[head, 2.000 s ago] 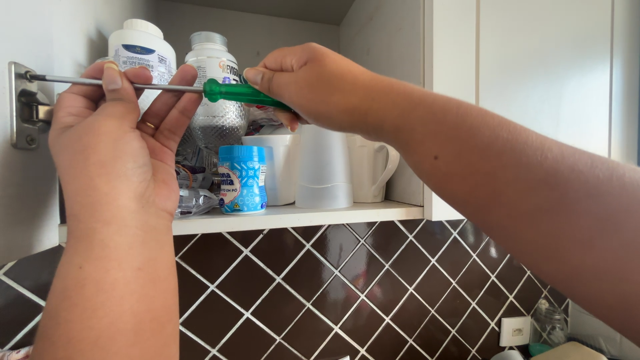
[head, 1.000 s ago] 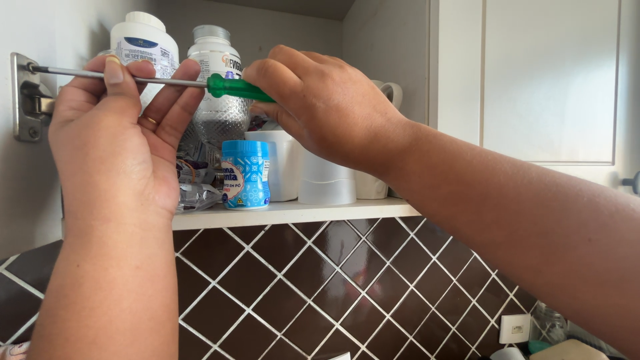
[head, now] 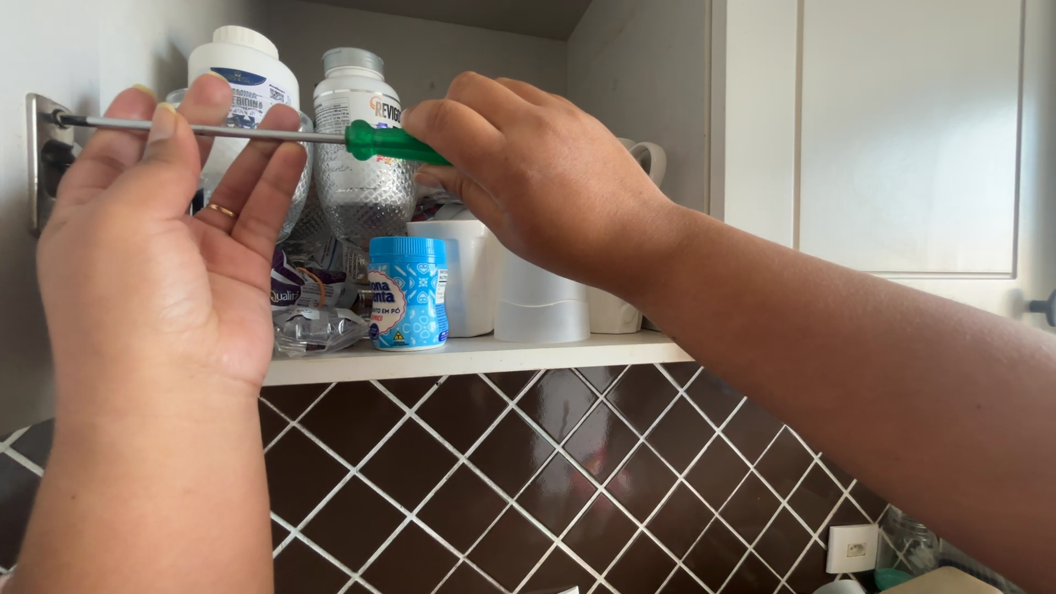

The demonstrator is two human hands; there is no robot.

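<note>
My right hand (head: 536, 173) grips the green handle of a screwdriver (head: 247, 132), which lies nearly level. The tip of its metal shaft meets a screw in the upper part of a metal hinge plate (head: 40, 165) on the cabinet's left side wall. My left hand (head: 165, 239), palm turned to me and a ring on one finger, steadies the shaft near the tip between thumb and fingers. Part of the hinge plate is hidden behind the left hand's fingers.
On the cabinet shelf (head: 478, 356) stand a white tub (head: 247, 62), a silver-lidded bottle (head: 353, 107), a blue jar (head: 408, 293), a translucent cup (head: 542, 301), white mugs and plastic packets. Brown tiles (head: 511, 445) and a wall socket (head: 851, 549) are below; a closed cabinet door (head: 907, 148) is at right.
My right hand has shifted and turned on the screwdriver's handle over these frames. The left hand keeps its place on the shaft, and the tip stays at the hinge plate.
</note>
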